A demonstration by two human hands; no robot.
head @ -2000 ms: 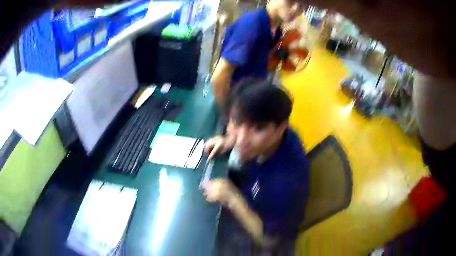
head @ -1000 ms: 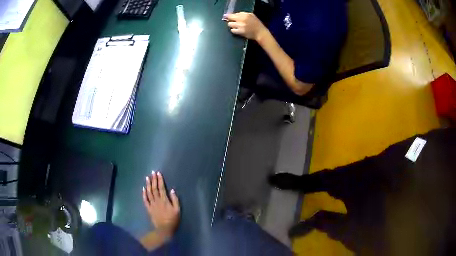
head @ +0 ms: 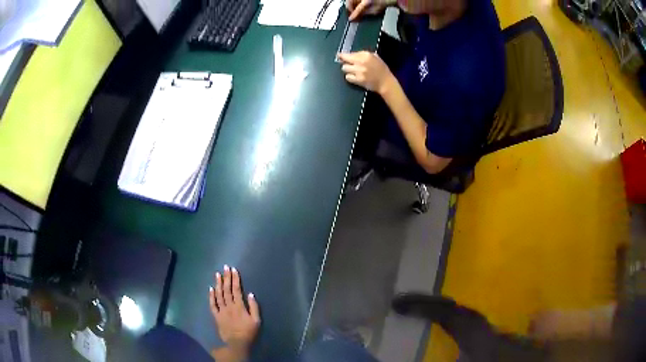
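My left hand [head: 235,318] lies palm down near the front of the dark green desk [head: 234,226], fingers spread, holding nothing. I cannot make out my right hand. A clipboard [head: 173,141] with printed white sheets and a clip at its top lies beyond my left hand, not touched. Farther along the desk, a seated person in a dark blue shirt [head: 453,85] holds a narrow pale strip [head: 347,39], possibly a ruler, between both hands at the desk edge.
A dark flat object [head: 134,276] lies left of my hand. A keyboard [head: 223,21] and white paper [head: 301,10] are at the far end. A mesh chair [head: 528,85] and red object [head: 635,170] stand right. A blurred arm [head: 574,322] and dark leg show lower right; whose arm is unclear.
The view has swung down to the desk, then slightly back up. My left hand has come into view and stays flat. The seated person's two hands show again, and the dark legs at right have shifted.
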